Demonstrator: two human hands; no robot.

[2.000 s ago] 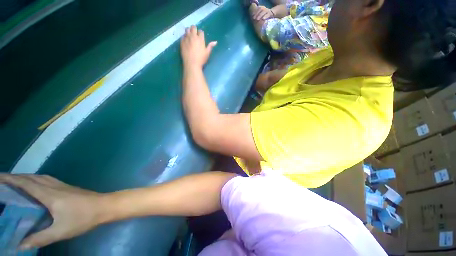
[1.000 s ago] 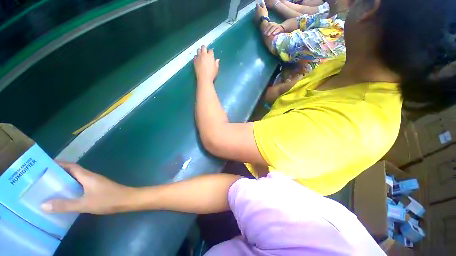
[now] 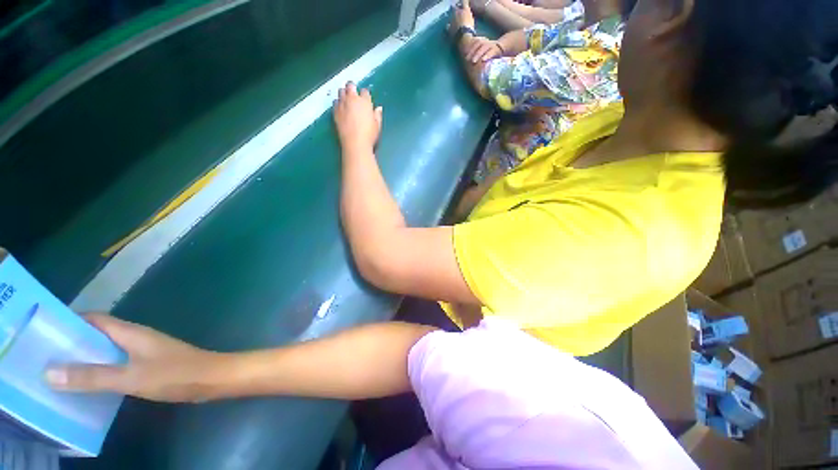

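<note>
My right hand [image 3: 138, 363], bare, grips a light blue printed carton [image 3: 55, 363] at the left edge of the picture. The thumb lies on its printed face and the fingers are behind its edge. The carton is cut off by the picture's edge, and its mouth cannot be seen. A blurred pale blue piece [image 3: 23, 452] shows below it in the corner. My left hand is not in view.
A person in a yellow shirt [image 3: 588, 239] sits close by, a hand on the green bench [image 3: 248, 266]. Another person's arms show beyond. A yellow strip [image 3: 161, 213] lies along the white rail [image 3: 220, 188]. An open bulk carton [image 3: 657, 367] holds blue-white boxes; brown cartons [image 3: 804, 321] are stacked behind.
The carton in my right hand came up into view, showed a brown open top one second ago, then shifted left and partly out of the picture. The whole view has shifted slightly.
</note>
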